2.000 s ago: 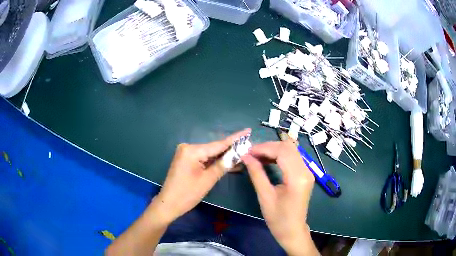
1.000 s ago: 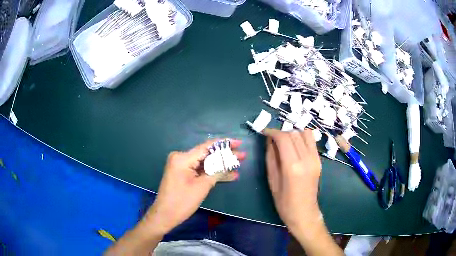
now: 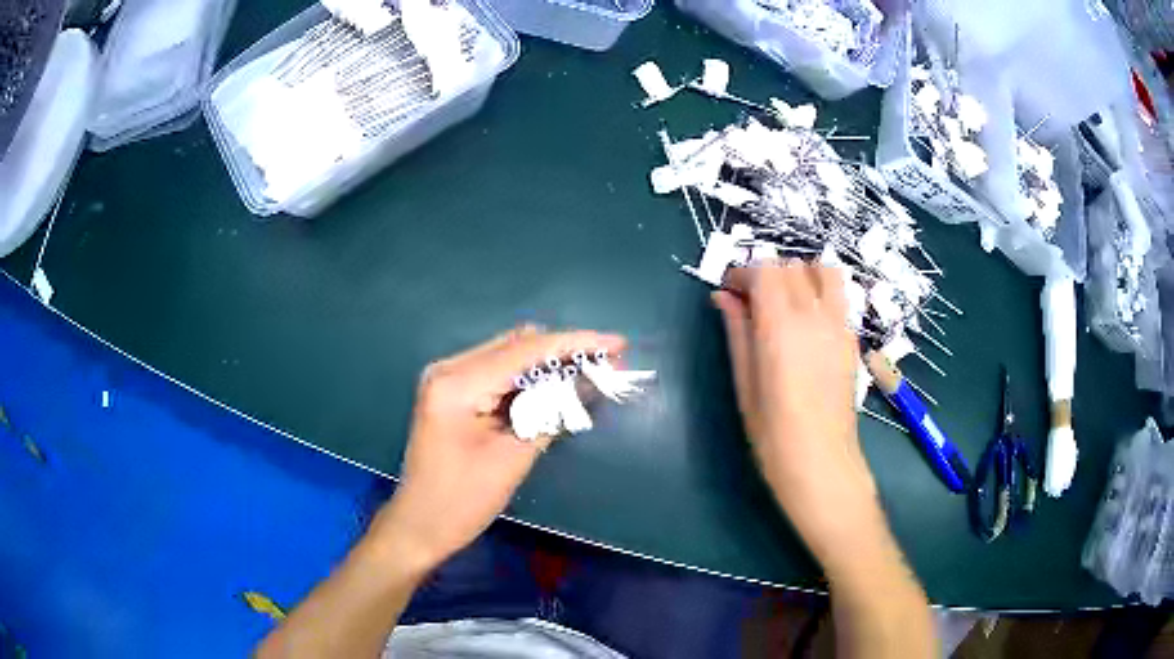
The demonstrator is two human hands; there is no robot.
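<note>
My left hand (image 3: 470,418) holds a fanned bundle of tagged pins (image 3: 554,402), white tags side by side, with small dark-ringed round ends showing along the top. My right hand (image 3: 798,373) is at the lower left edge of the heap of tagged pins (image 3: 824,193). Its fingertips are over white tags there; whether they grip one is hidden. The heap is a tangle of thin grey rods with white flags. A thick blue pen-like tool (image 3: 922,422) with a tan collar lies right of my right hand, its tip at the heap.
A clear box of aligned pins (image 3: 303,193) stands upper left, with clear lids (image 3: 161,64) beside it. Plastic bins (image 3: 921,187) line the back right. Blue-handled pliers (image 3: 1003,476), a white wrapped bundle (image 3: 1060,348) and clear ribbed cases (image 3: 1133,515) are at the right.
My right hand went from the bundle to the heap's lower edge, then further up into it. The tag at that edge is no longer visible there. The bundle in my left hand now looks more spread.
</note>
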